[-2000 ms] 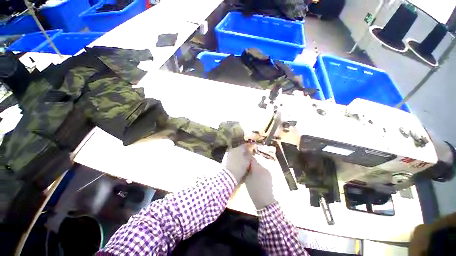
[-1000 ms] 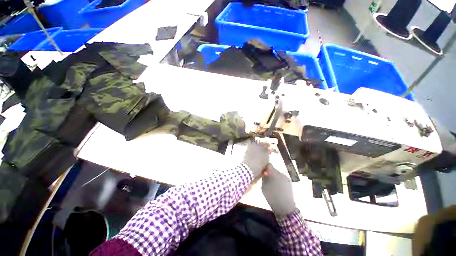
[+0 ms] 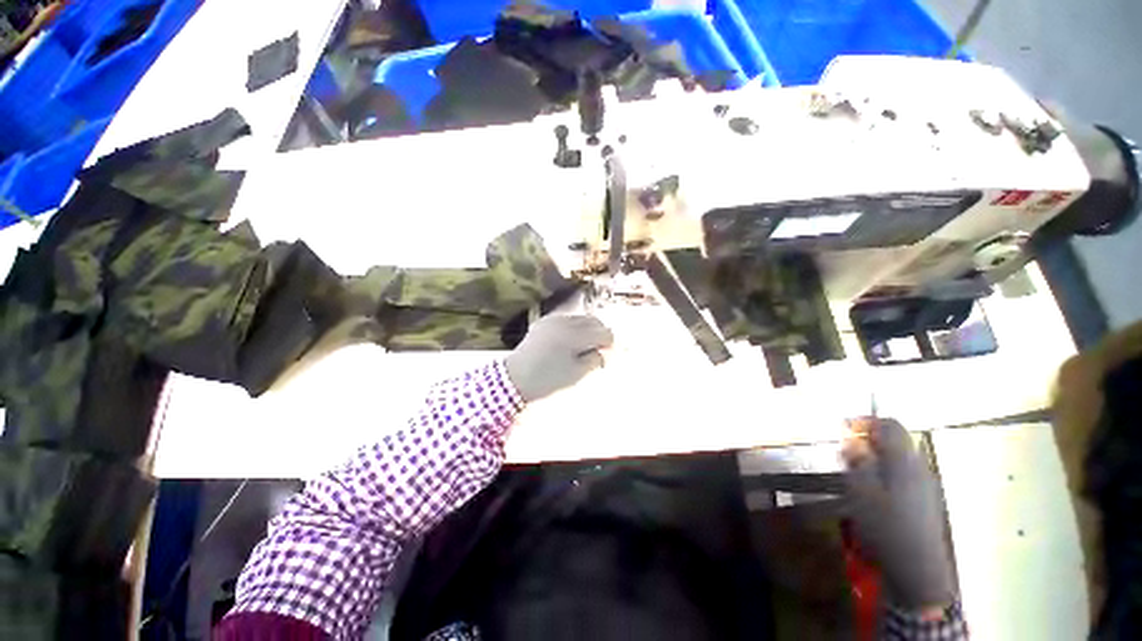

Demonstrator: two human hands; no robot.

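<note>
My left hand (image 3: 560, 354), in a grey open-tip glove, rests on the table just left of the needle area (image 3: 614, 282), fingers curled, beside the strip's end. What is under the fingers is hidden. My right hand (image 3: 895, 501), gloved and blurred, is at the table's front edge at lower right. A thin upright tip shows above its fingers, too unclear to name. A strip of joined camouflage pieces (image 3: 451, 307) runs left from the presser foot area to a bundle of dark and camouflage pieces (image 3: 188, 276). The sewing machine (image 3: 864, 157) stands at right.
Camouflage pieces (image 3: 770, 301) lie below the machine's display panel. A narrow dark bar (image 3: 689, 307) slants beside the needle area. A dark tray-like rectangle (image 3: 920, 332) lies right of them. Blue crates (image 3: 839, 31) stand behind the table. Dark fabric (image 3: 601, 551) lies below the front edge.
My right hand has left the needle area and moved right to the front edge. The metal tool below the camouflage pieces no longer lies there. The view has shifted, and my left hand remains near the needle.
</note>
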